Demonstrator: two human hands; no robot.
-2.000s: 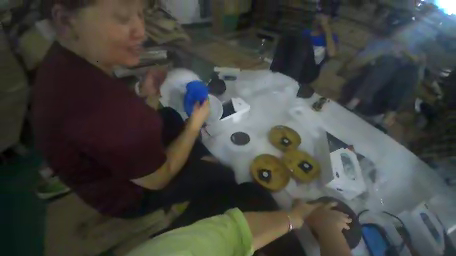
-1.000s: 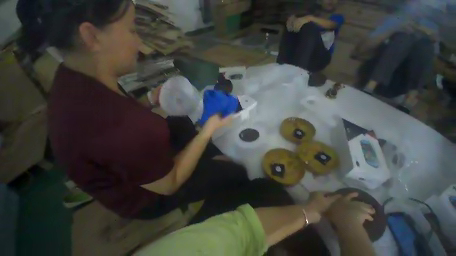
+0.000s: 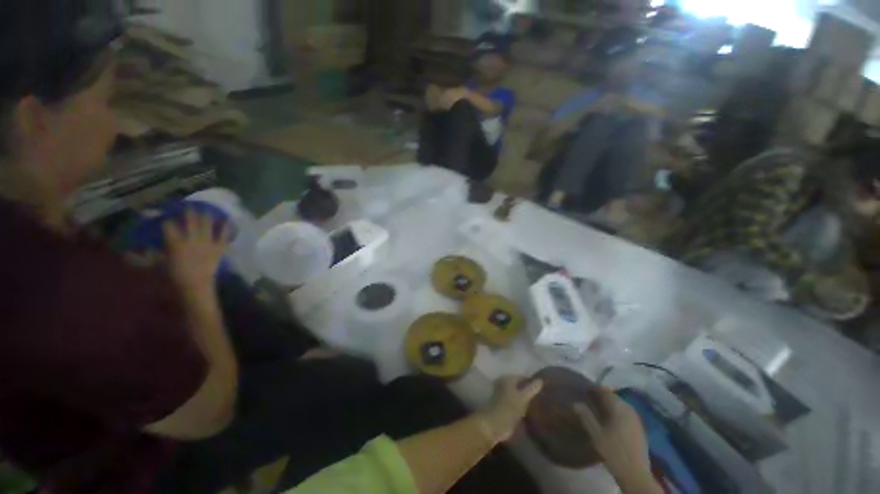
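Observation:
A dark brown round disc (image 3: pixel 562 421) lies in front of me at the lower right of the view. My left hand (image 3: pixel 511 405) grips its left edge, thumb on top. My right hand (image 3: pixel 616 432) is at its right edge, fingers over the top face. The underside of the disc is hidden, so I cannot tell if a housing is joined below it. Three gold discs with black centres (image 3: pixel 439 346) lie close together on the white table cover, just beyond my left hand. The picture is slightly blurred.
A retail box (image 3: pixel 563 314) stands beyond the disc. A blue-black bar (image 3: pixel 666 453) and black cable lie at right, near a second white box (image 3: pixel 728 371). A small dark disc (image 3: pixel 375 296) lies at left. A neighbour at left holds a blue cloth (image 3: pixel 174 228). Other people sit beyond the table.
The view has swung to the right. My hands, earlier crossed together on top of the dark disc, are now apart at its two sides. The neighbour's blue cloth has moved toward their body.

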